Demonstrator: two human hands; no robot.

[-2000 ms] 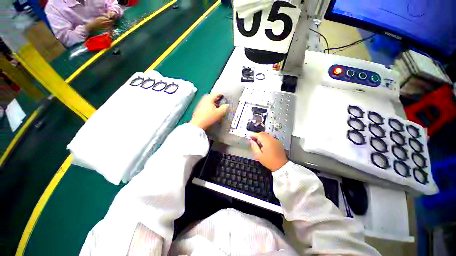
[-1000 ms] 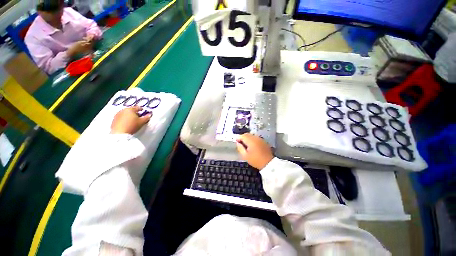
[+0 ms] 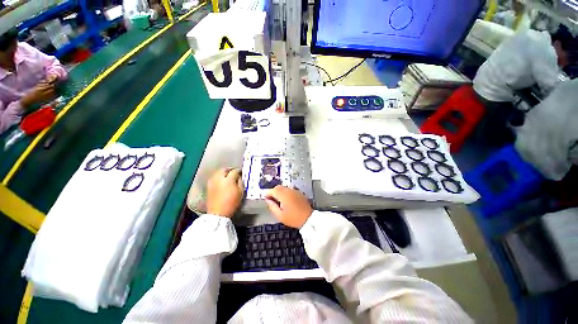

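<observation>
The dark fixture (image 3: 270, 172) sits at the centre of the silver plate (image 3: 299, 149); a round part seems to lie in it, but its detail is blurred. My left hand (image 3: 225, 192) is at the plate's left edge with its fingers curled. My right hand (image 3: 289, 205) is at the plate's front edge, fingertips just below the fixture. Whether either hand holds something cannot be seen. Black rings lie on the left foam stack (image 3: 82, 221): a row at the back and a single ring (image 3: 133, 182) below its right end. More rings lie in rows on the right foam stack (image 3: 342, 171).
The machine head (image 3: 231, 66) marked "05" and the upright column (image 3: 295, 63) stand behind the plate. A control panel (image 3: 360, 102) shows a red light. The keyboard (image 3: 272, 247) and mouse (image 3: 393, 228) are below. A monitor (image 3: 393, 28) and other people (image 3: 516, 66) are beyond.
My left hand went out to the left foam stack and came back beside the plate. A single ring now lies below the row there. My right hand has stayed near the fixture. The view has shifted.
</observation>
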